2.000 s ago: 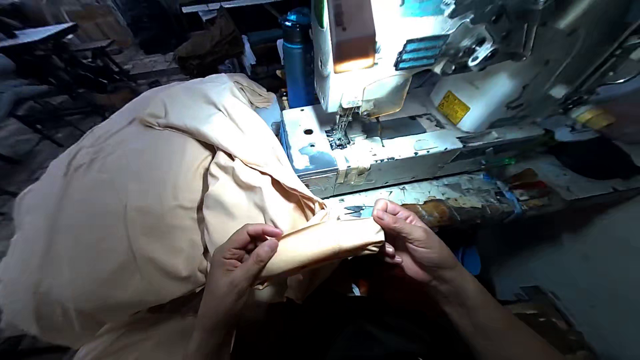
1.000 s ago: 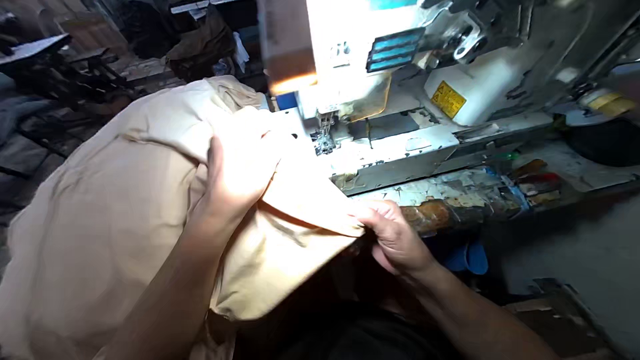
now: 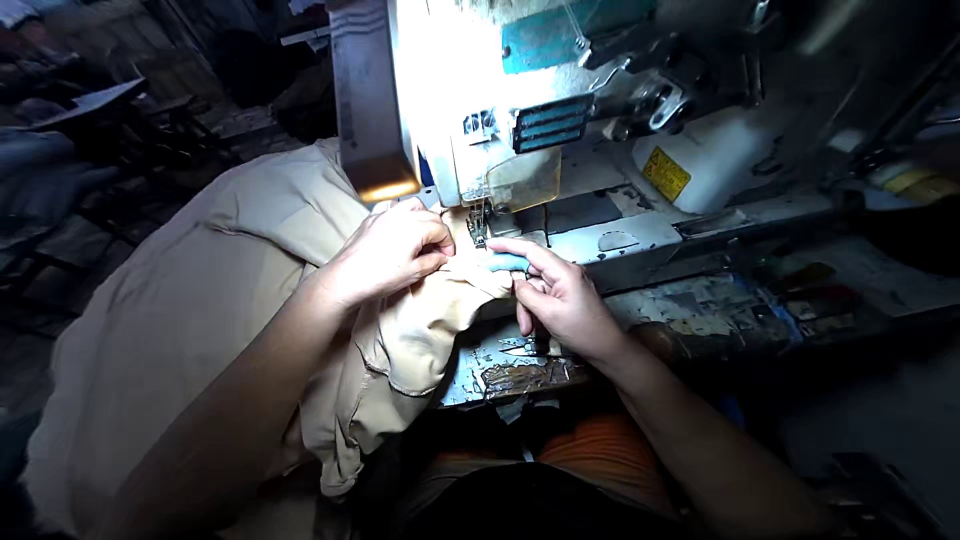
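Observation:
Beige fabric (image 3: 195, 300) hangs in a large heap on the left and reaches up to the presser foot (image 3: 478, 229) of an industrial sewing machine (image 3: 637, 240). Just left of the foot, my left hand (image 3: 394, 247) pinches the fabric between thumb and fingers. My right hand (image 3: 551, 289) is at the right of the foot, index finger close to it, with a small blue object (image 3: 508, 262) under that finger; whether it is a tool or a finger cover I cannot tell. The fabric's edge touches the fingers of this hand.
Thread snips (image 3: 521, 349) lie on the worn table edge below my right hand. The lit machine head (image 3: 465, 90) overhangs the needle area. A white guard with a yellow warning label (image 3: 667, 174) stands on the right of the bed. Dark furniture is at the far left.
Both hands have moved with the fabric up to the presser foot; before, they held it in front of the machine. The blue object now shows at my right hand.

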